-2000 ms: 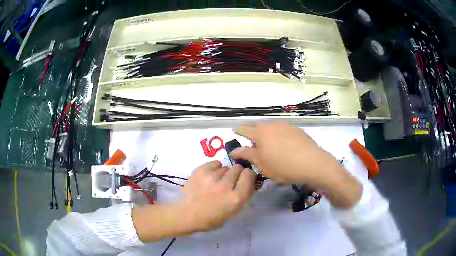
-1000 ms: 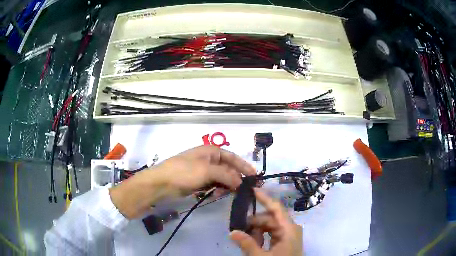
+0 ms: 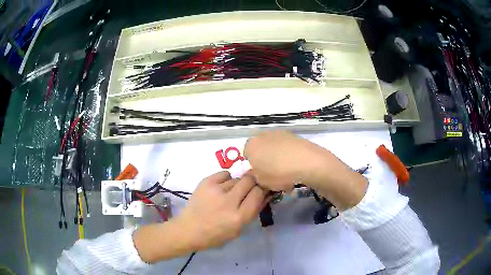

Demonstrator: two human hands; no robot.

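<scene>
The wire harness [image 3: 175, 192] lies across the white sheet, its middle hidden under both hands. Its white connector housing [image 3: 114, 197] is at the left of the sheet, with red and black wires entering it. My left hand [image 3: 218, 212] is closed on the harness at the middle. My right hand [image 3: 285, 161] meets it from the upper right, fingers bent down at the same spot; what its fingertips hold is hidden. A black piece [image 3: 266, 215] shows just below the hands; whether it is the tape or a connector I cannot tell. Black connectors [image 3: 324, 212] lie under my right forearm.
A cream tray [image 3: 242, 131] behind the sheet holds red and black leads [image 3: 237, 62] and black cables [image 3: 215, 121]. A red ring-shaped piece [image 3: 230, 157] lies before it. Orange clamps [image 3: 394, 164] are at both sheet edges. Black rolls [image 3: 392, 56] and a grey device [image 3: 430, 115] stand right.
My right hand has moved up from below the harness to its upper right side. My left hand has moved down slightly. The black tape roll held a second ago is no longer clearly visible.
</scene>
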